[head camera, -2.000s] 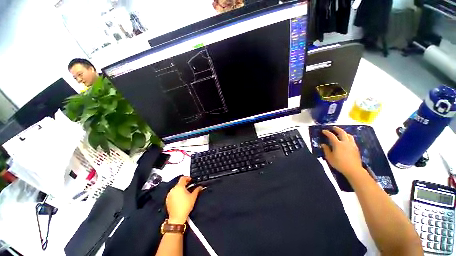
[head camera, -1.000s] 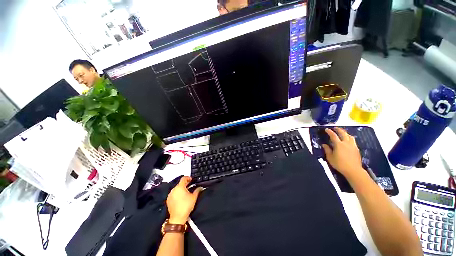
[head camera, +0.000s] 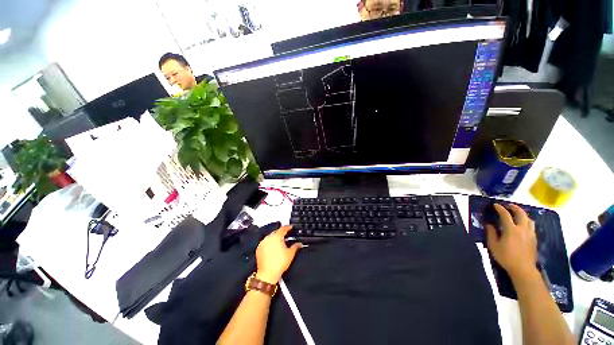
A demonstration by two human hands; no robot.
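My left hand (head camera: pixel 275 255), with a brown-strapped watch, rests on the black garment (head camera: pixel 384 283) at the keyboard's (head camera: pixel 363 217) lower left corner. A narrow white tape measure (head camera: pixel 296 312) runs from under this hand to the bottom edge; a pale tip shows by the thumb. The grip on it is partly hidden. My right hand (head camera: pixel 515 239) covers a small dark mouse (head camera: pixel 492 214) on the dark mouse pad (head camera: pixel 553 249). The monitor (head camera: pixel 417 101) shows thin white pattern outlines, with coloured icons at its right.
Folded black fabric (head camera: pixel 161 266) lies left of the garment. Behind are a white basket (head camera: pixel 192 192) with papers and a green plant (head camera: pixel 202 124). At right are a blue tin (head camera: pixel 501 176), yellow tape roll (head camera: pixel 553 187), blue bottle (head camera: pixel 598 249) and calculator (head camera: pixel 599 329). Two people sit beyond the desk.
The view has turned left, so the desk things sit further right and the bottle and calculator are cut off. Both hands keep their places on the garment and mouse.
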